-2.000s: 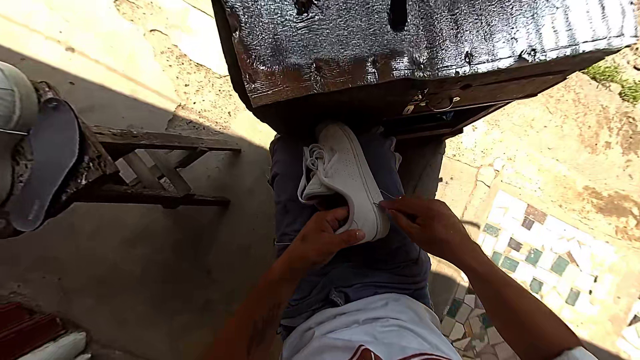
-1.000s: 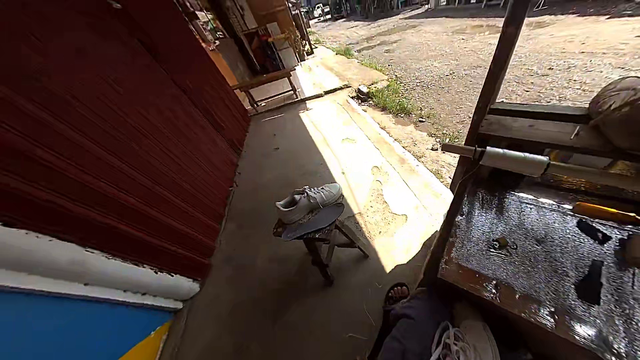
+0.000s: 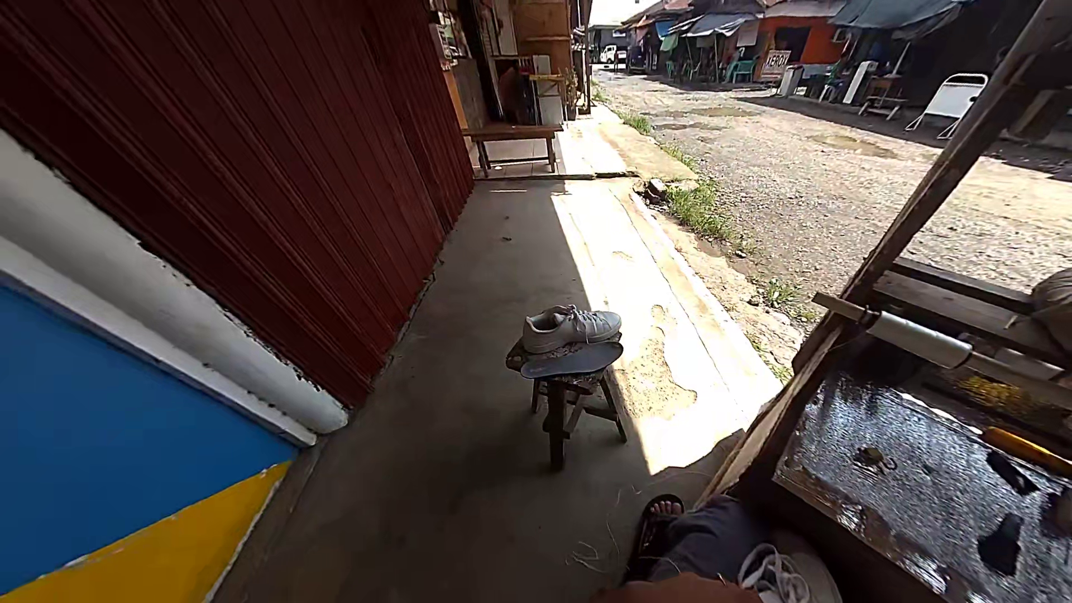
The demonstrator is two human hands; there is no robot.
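At the bottom edge, part of one hand [image 3: 682, 590] shows beside a light laced shoe [image 3: 791, 574] on my lap; its fingers are out of the picture and I cannot tell which hand it is. My other hand is out of view. Ahead, a second white laced sneaker [image 3: 572, 327] rests on a small wooden stool [image 3: 557, 419], with a dark grey insole [image 3: 573, 361] lying flat at the stool's near edge.
At the right stands a wooden workbench with a worn metal-covered top [image 3: 913, 477], holding a yellow-handled tool [image 3: 1028, 450] and dark scraps. A white roll [image 3: 917, 338] is mounted behind it. Red corrugated wall [image 3: 251, 167] runs along the left; a wooden bench [image 3: 512, 132] stands farther off.
The view has swung far from my lap toward the walkway and stool. Two seconds ago both hands were on the shoe in my lap; now only part of one hand shows.
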